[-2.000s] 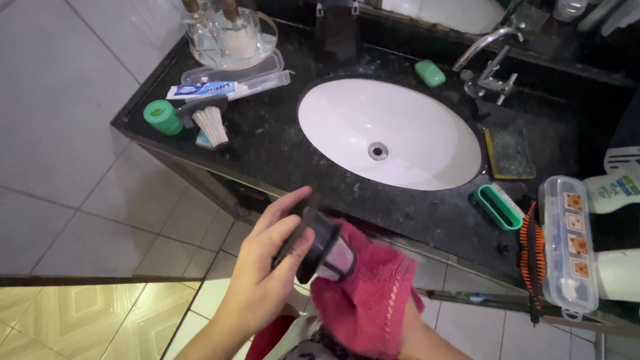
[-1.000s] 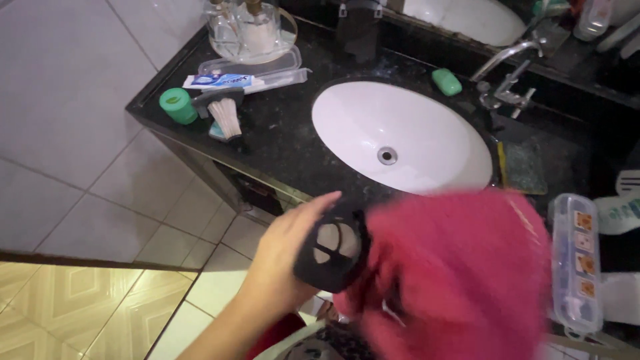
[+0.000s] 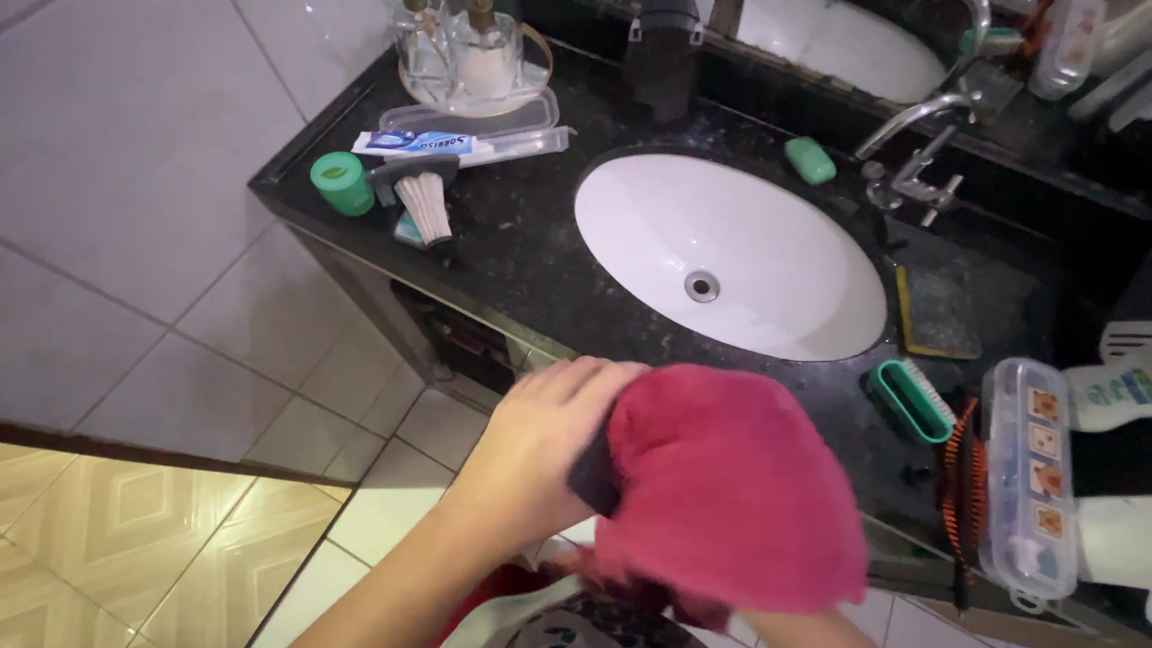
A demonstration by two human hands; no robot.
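My left hand (image 3: 549, 432) grips a black plastic piece (image 3: 596, 472), mostly covered now by the hand and a red towel. The red cloth towel (image 3: 733, 486) drapes over my right hand (image 3: 810, 625), of which only a part near the wrist shows below; its fingers are hidden. The cloth presses against the black piece in front of the counter's edge. Beyond them lies the white oval sink basin (image 3: 738, 252), with a chrome faucet (image 3: 918, 171) behind its right end.
On the black stone counter (image 3: 531, 279) stand a green-lidded jar (image 3: 342, 183), a toothpaste tube (image 3: 414, 143), a brush with pale bristles (image 3: 423, 205) and glass bottles (image 3: 486, 54). Green soap (image 3: 810, 160), a sponge (image 3: 934, 310), a green scrub brush (image 3: 911, 400) and a plastic case (image 3: 1029, 477) are farther right.
The black piece, with its mesh showing earlier, is now mostly covered by the towel. The towel bunched around my right hand two seconds ago now spreads wide over it.
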